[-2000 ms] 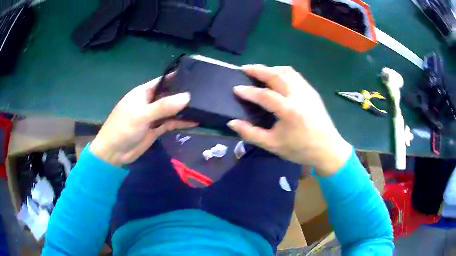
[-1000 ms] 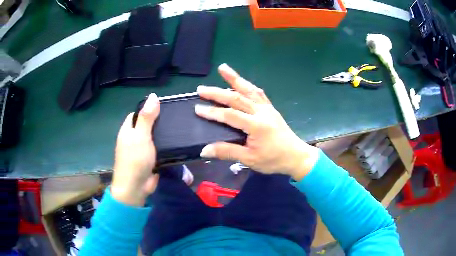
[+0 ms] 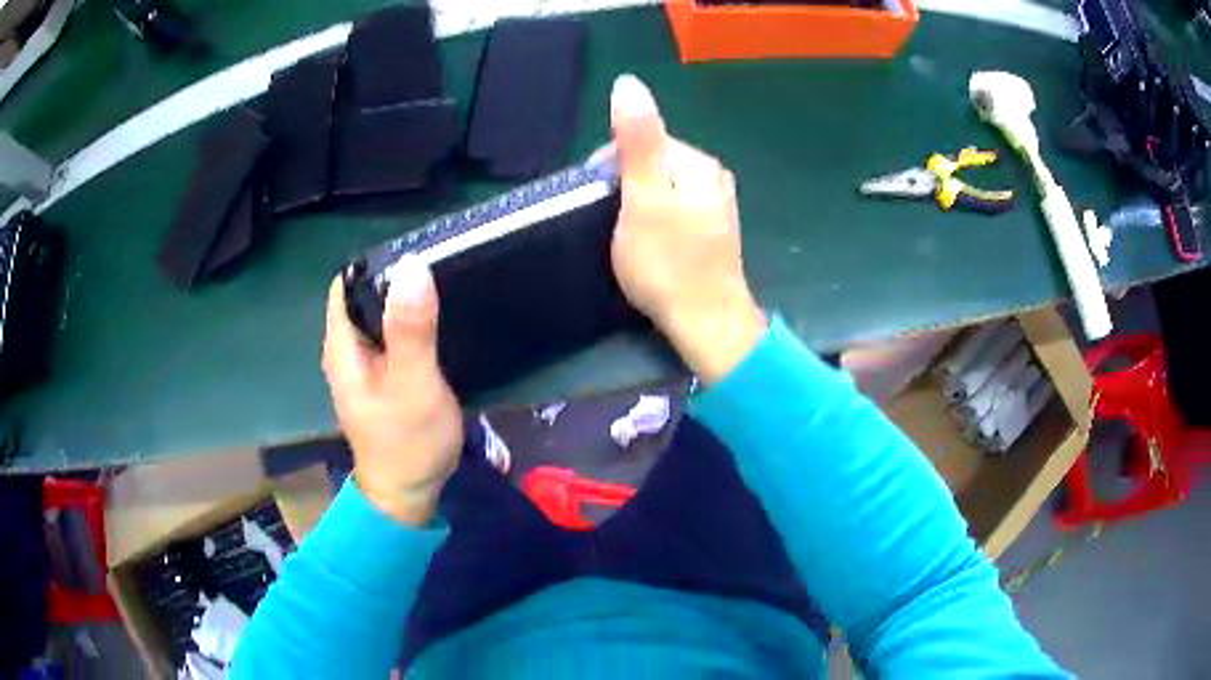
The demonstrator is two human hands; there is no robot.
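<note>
A black portable unit (image 3: 531,286) is held above the bench's front edge, tilted up to the right. Its long edge with a row of small light marks and a pale trim line faces up and away from me. The large dark face below shows no visible detail. My left hand (image 3: 392,385) grips the left end, thumb on the face. My right hand (image 3: 680,239) grips the right end, thumb pointing up at the corner. The fingers behind the unit are hidden.
Flat black panels (image 3: 399,146) lie at the back left. An orange box (image 3: 797,29) is at the back. Pliers (image 3: 943,182) and a pale stick with a bulky head (image 3: 1049,199) lie right, near dark units (image 3: 1149,106). Cartons (image 3: 1049,438) stand below.
The unit has been turned so its marked edge shows, and its right end is raised. My right hand has gone from lying spread over the face to gripping the right end.
</note>
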